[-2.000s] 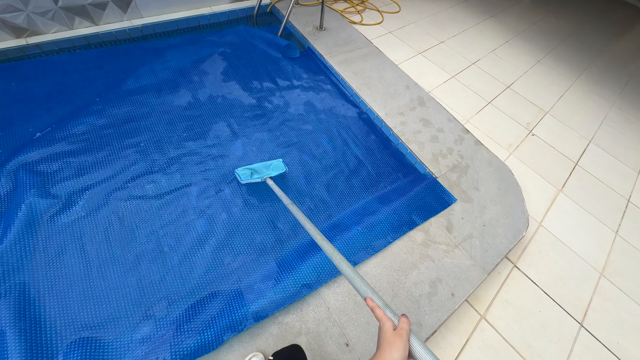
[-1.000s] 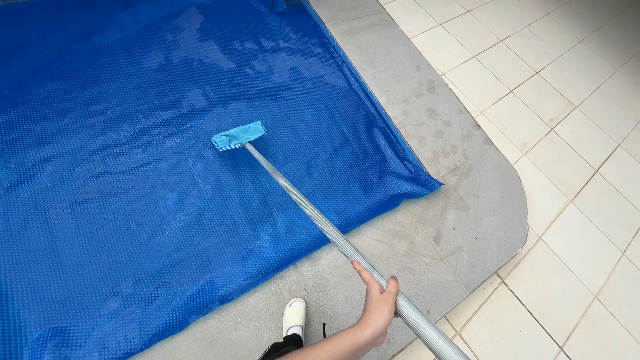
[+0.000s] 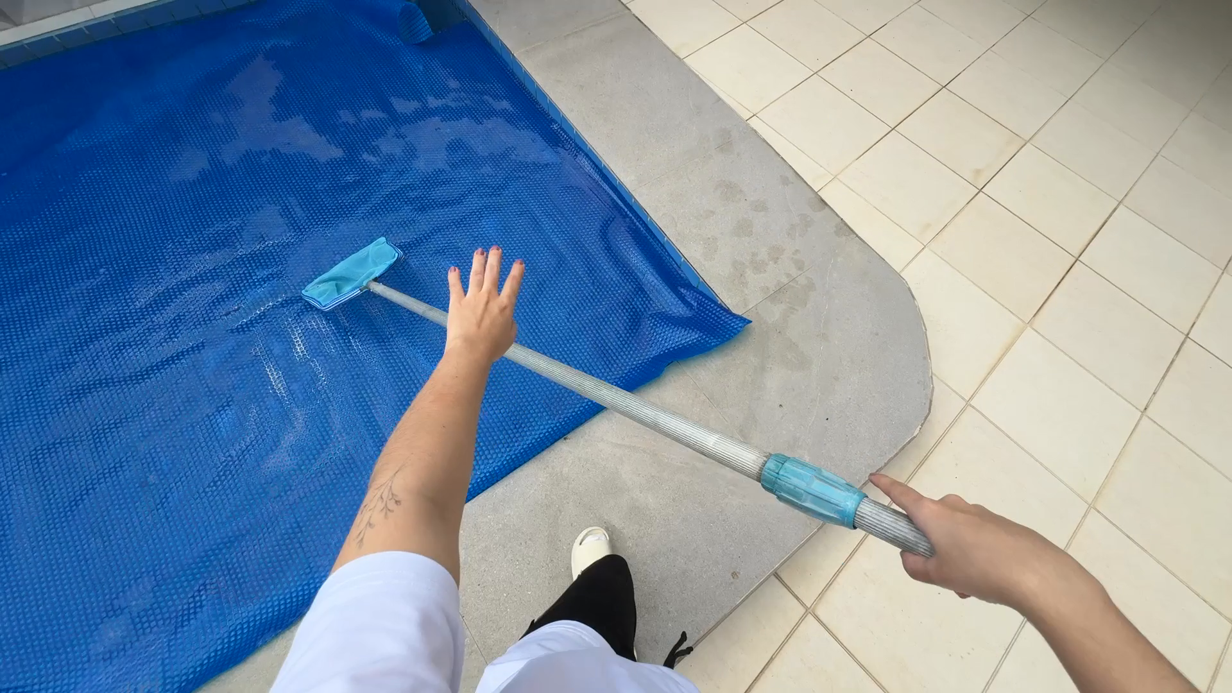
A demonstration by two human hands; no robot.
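My right hand (image 3: 972,547) is closed around the lower end of a grey telescopic pole (image 3: 635,409), just below its light-blue locking collar (image 3: 813,491), with the index finger laid along the pole. At the far end, a flat light-blue pool skimmer net (image 3: 352,273) rests on a blue bubble pool cover (image 3: 192,385). My left hand (image 3: 484,306) is stretched out above the cover, fingers spread, overlapping the pole in the view; it does not grip the pole. The cover's near right corner lies up on the grey stone coping (image 3: 799,337).
Beige floor tiles (image 3: 1059,385) border the coping on the right. My foot in a white shoe (image 3: 590,550) stands on the coping close to the cover's edge. The cover's far corner is curled up (image 3: 415,23) beside the tiled pool wall.
My left hand has come into view, reaching over the cover. The pole now lies at a flatter slant across the view, with its blue collar showing. The cover's corner still overlaps the coping.
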